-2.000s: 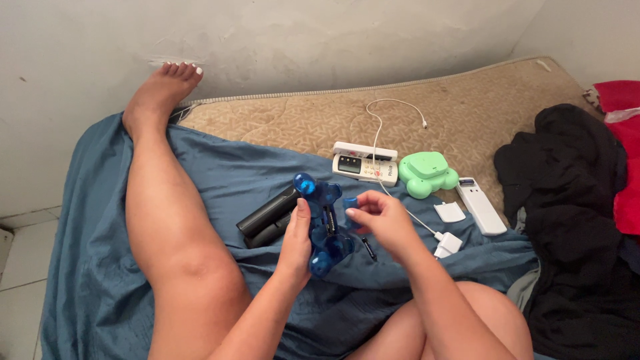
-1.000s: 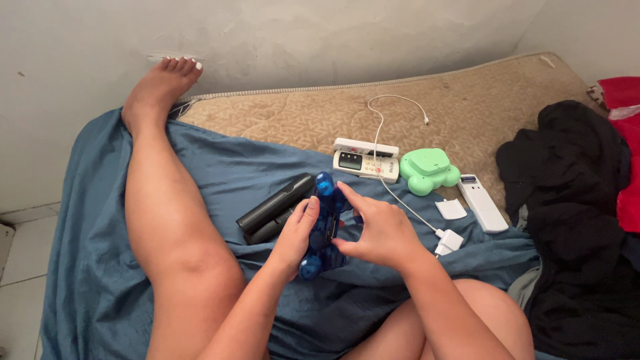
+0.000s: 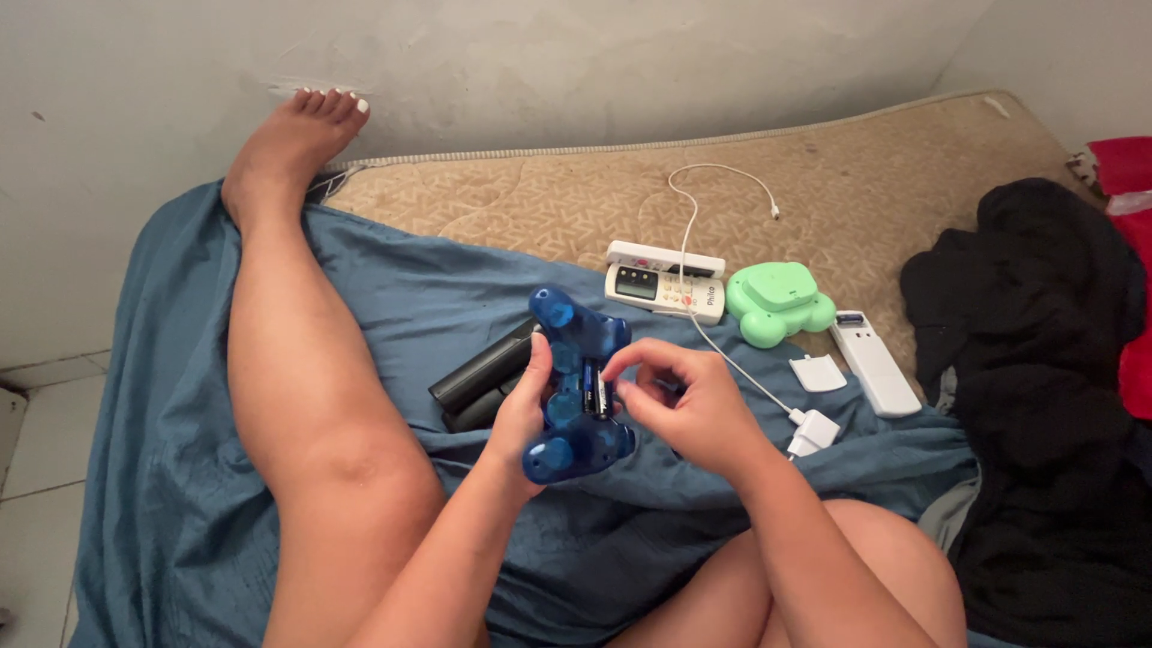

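My left hand (image 3: 525, 409) holds a translucent blue game controller (image 3: 565, 407) by its middle, with the underside facing up. Batteries (image 3: 590, 389) lie in the controller's uncovered compartment. The thumb and index finger of my right hand (image 3: 688, 400) are at the compartment's right edge, by the batteries; whether they pinch anything there I cannot tell. Behind my left hand, black cylindrical objects (image 3: 486, 369) lie on the blue sheet (image 3: 423, 270), partly hidden by the hand and the controller.
Right of the controller lie a Philco remote control (image 3: 666, 292), another white remote (image 3: 666, 259), a light green plastic object (image 3: 778, 301), a white remote with an uncovered battery bay (image 3: 877, 364), a white cover (image 3: 818, 373) and a charger (image 3: 814, 433) with its cable. Black clothing (image 3: 1035, 360) is piled further right.
A small blue piece was in my right hand two seconds ago and is not seen there now. The controller has turned, and its battery compartment now faces up.
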